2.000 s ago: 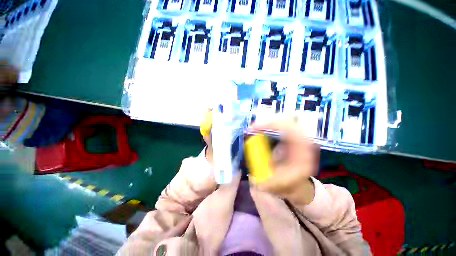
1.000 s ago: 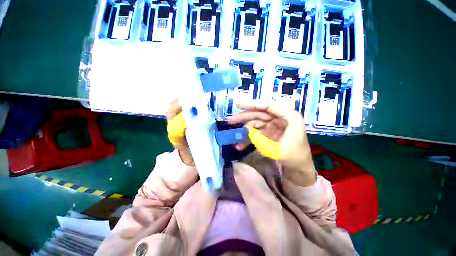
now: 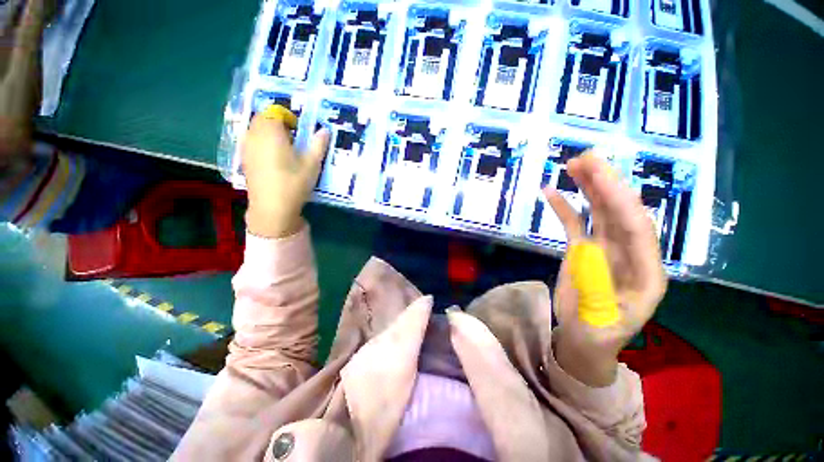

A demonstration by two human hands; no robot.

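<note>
A white blister tray [image 3: 206, 91] holds rows of display modules, black and silver-white with small code labels. One module [image 3: 506, 77] lies face up in the middle row. My left hand [image 3: 276, 171] reaches over the front-left corner pocket, with a yellow finger cot at its fingertips. Its thumb is spread to the side, and the fingers hide most of that pocket's module, so a grip cannot be told. My right hand [image 3: 614, 253] is raised over the tray's front right edge, palm turned inward, fingers apart and empty, with a yellow finger cot.
The tray lies on a green bench mat [image 3: 145, 81] with clear film around it. Another person's hand and striped sleeve [image 3: 45, 194] are at the left edge. Red stools stand below left [image 3: 154, 230] and right [image 3: 687, 397]. Stacked sheets [image 3: 135, 415] are lower left.
The pale modules held between my hands are gone from there. My hands have moved apart, left to the corner pocket, right outward. The front-left area, blank white before, now shows modules in pockets.
</note>
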